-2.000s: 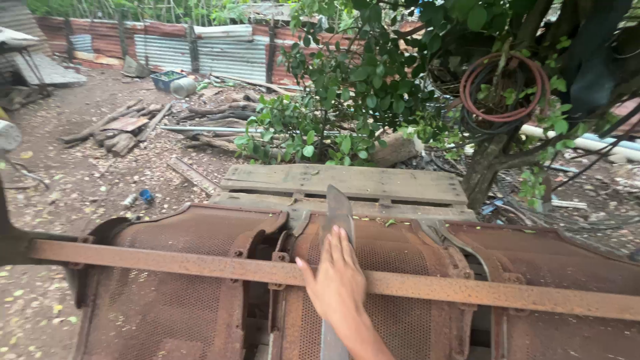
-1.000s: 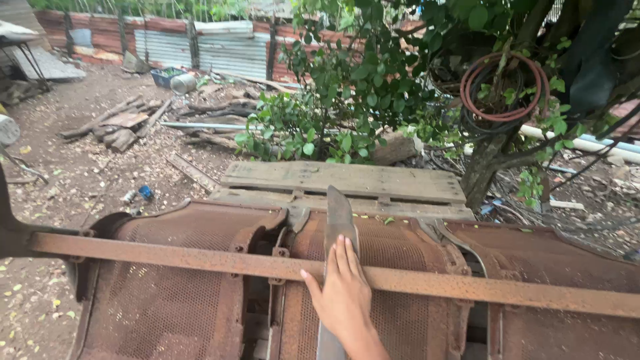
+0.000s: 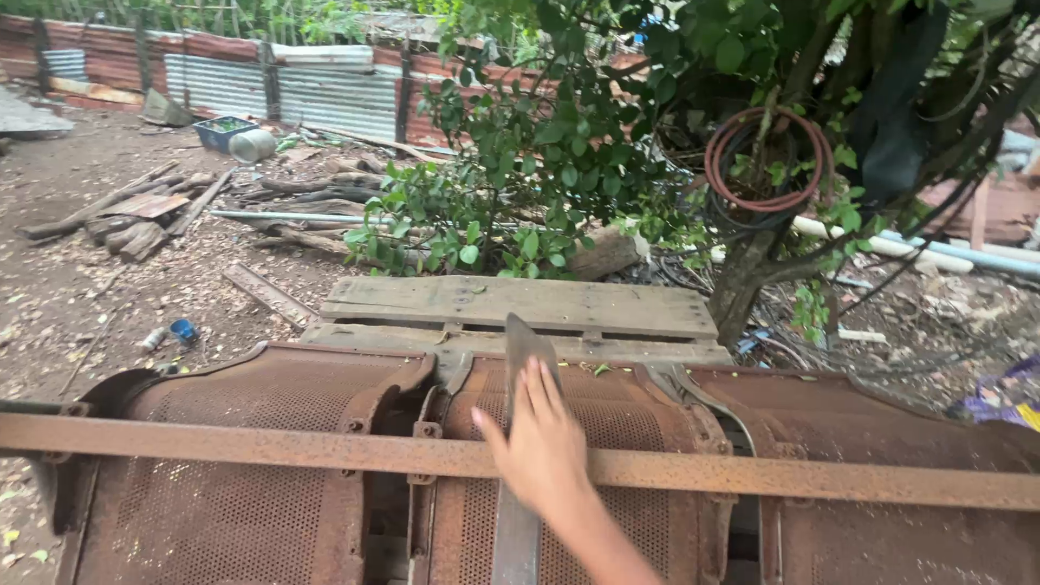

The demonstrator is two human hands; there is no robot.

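My right hand (image 3: pixel 544 447) lies palm down with straight fingers and a spread thumb on a long flat metal blade with an angled tip (image 3: pixel 528 337). The blade looks like a machete's; its lower end runs out of the frame. It crosses over a rusty flat steel bar (image 3: pixel 244 443), which spans the view from side to side. Beneath them is the middle one of several curved, rusty perforated metal screens (image 3: pixel 479 528). Whether my fingertips grip the blade's edge or only rest on it is hard to see. My left hand is out of view.
A weathered wooden pallet (image 3: pixel 520 301) sits just beyond the screens. Behind it stand a leafy tree (image 3: pixel 735 288) with a coiled reddish hose (image 3: pixel 768 160) and a firewood pile (image 3: pixel 309 195). A blue cup (image 3: pixel 184 330) lies on the ground at left. A corrugated metal fence (image 3: pixel 349 97) is farther back.
My right hand stays on the blade near the steel bar, with its fingertips slightly nearer the tip two seconds ago. The view has shifted a little.
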